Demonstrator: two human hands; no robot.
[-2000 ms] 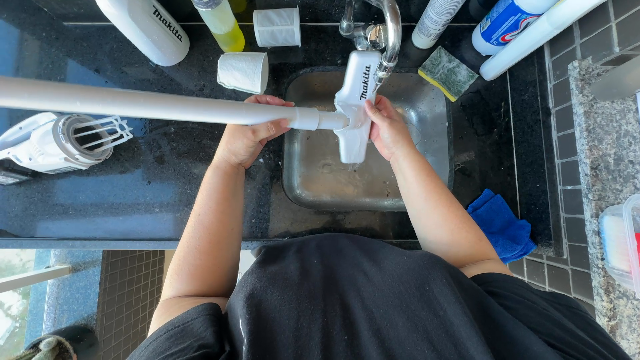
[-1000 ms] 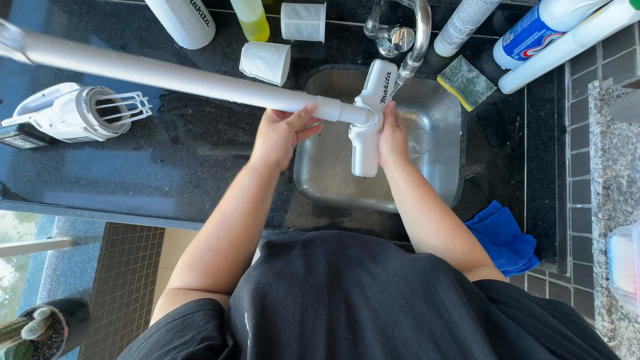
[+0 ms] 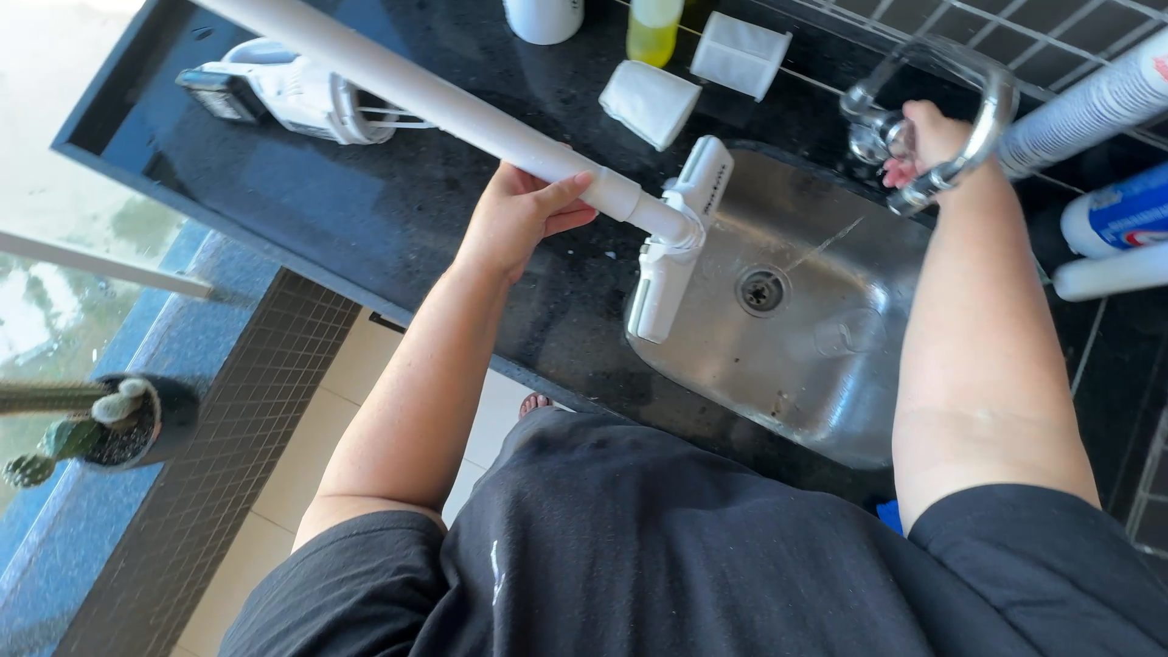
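Note:
My left hand (image 3: 534,210) grips the white vacuum tube (image 3: 438,100) near its lower end. The Makita floor nozzle (image 3: 680,242), fixed to that end, lies over the left rim of the steel sink (image 3: 812,356). At the back of the sink my right hand (image 3: 926,146) has its fingers at the handle of the chrome faucet (image 3: 990,119), partly hidden behind the curved spout. A thin stream of water seems to run toward the drain (image 3: 761,290). The white handheld vacuum body (image 3: 310,96) lies on the counter at the upper left.
Two white filter cups (image 3: 650,102) and a bottle of yellow liquid (image 3: 651,36) stand behind the nozzle. A stack of cups (image 3: 1086,105) and a blue-labelled bottle (image 3: 1118,214) are at the right. A potted cactus (image 3: 123,424) sits at the far left.
My right hand has let go of the nozzle and moved to the faucet handle. The tube and nozzle now sit farther left relative to the sink. The view has turned.

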